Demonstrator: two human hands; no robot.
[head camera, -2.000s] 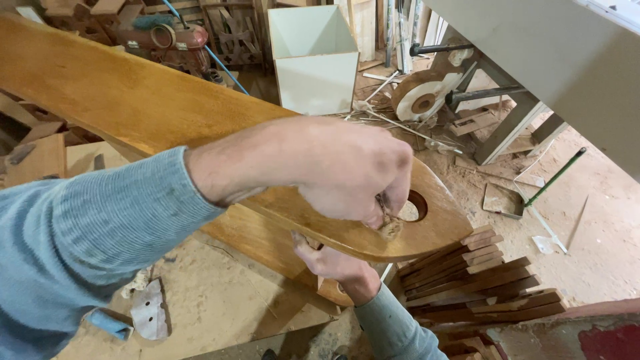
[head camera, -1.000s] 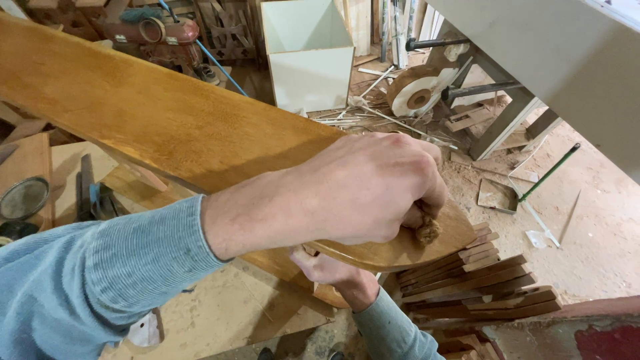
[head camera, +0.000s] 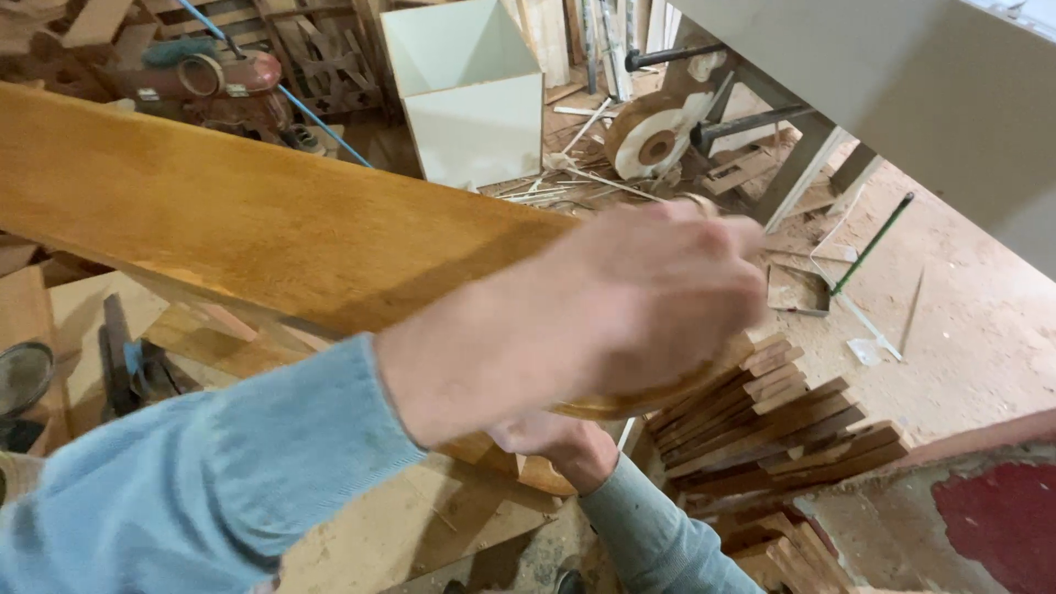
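A long wooden board (head camera: 272, 214) with a glossy amber-brown surface runs from the left edge to a rounded end near the middle. My left hand (head camera: 660, 297), blurred by motion, is over that end with its fingers curled. It covers most of the tip, and the brown wad seen in it earlier is hidden now. Below the board's near edge my right hand (head camera: 553, 437) grips the board from underneath; its fingers are partly hidden. Another wooden piece (head camera: 474, 454) of the same colour lies lower down, beneath the board.
Stacked wooden strips (head camera: 767, 412) stand right of the board's tip. Behind are a white open box (head camera: 474, 124), a red machine (head camera: 247, 74) and a roll of edging (head camera: 652, 144). A pale panel (head camera: 907, 99) juts in at upper right. At left lie dark tools (head camera: 124, 363) and a round tin (head camera: 25, 375).
My left hand has moved along the board's rounded end, from beside the round hole to over the tip. The wad, visible in its fingers before, is out of sight. My right hand stays under the edge.
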